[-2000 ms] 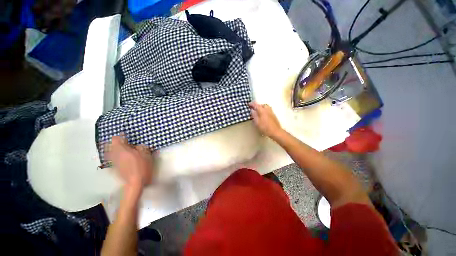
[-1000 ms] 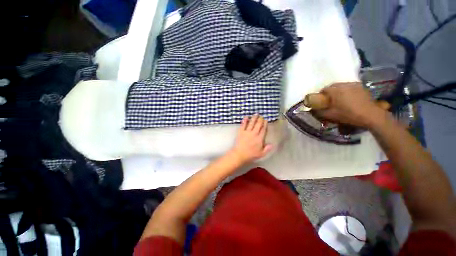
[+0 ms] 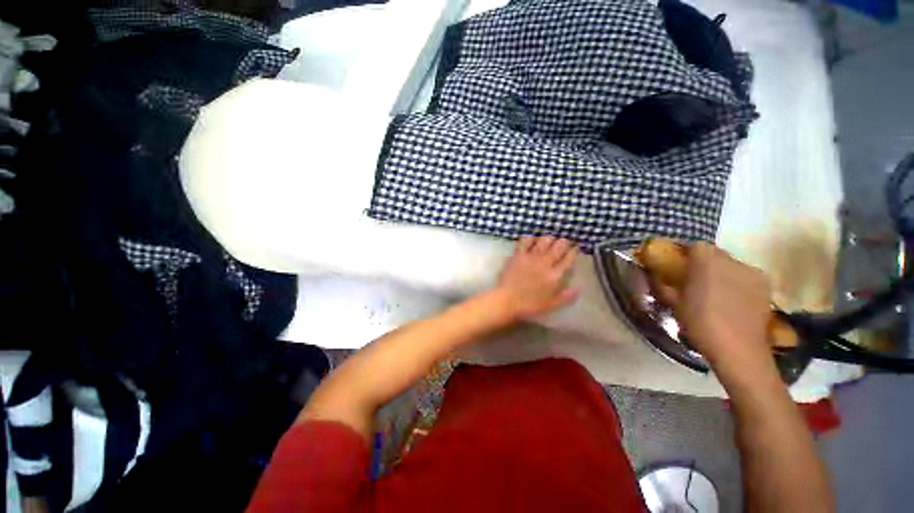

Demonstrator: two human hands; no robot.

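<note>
The checked garment piece (image 3: 541,185), small black-and-white check, lies on the white padded ironing board (image 3: 792,130). Its near strip is flat; the part behind is crumpled, with dark panels (image 3: 666,122) at the right. My left hand (image 3: 541,279) rests with fingers spread at the garment's near edge, on the cream pad (image 3: 431,259). My right hand (image 3: 724,301) grips the wooden handle of the steam iron (image 3: 656,319). The iron's pointed tip is at the garment's near edge, right of my left hand. Whether the tip touches the cloth is unclear.
A narrow white sleeve board (image 3: 426,55) stands behind the rounded left end. A dark garment pile (image 3: 150,215) with check patches lies at the left. Black hoses (image 3: 872,311) run off right from the iron. A round white object (image 3: 679,489) is on the speckled floor.
My right hand has taken the iron from its rest and brought it left to the garment's near edge. My left hand has moved from the left corner to the near edge. The view has shifted.
</note>
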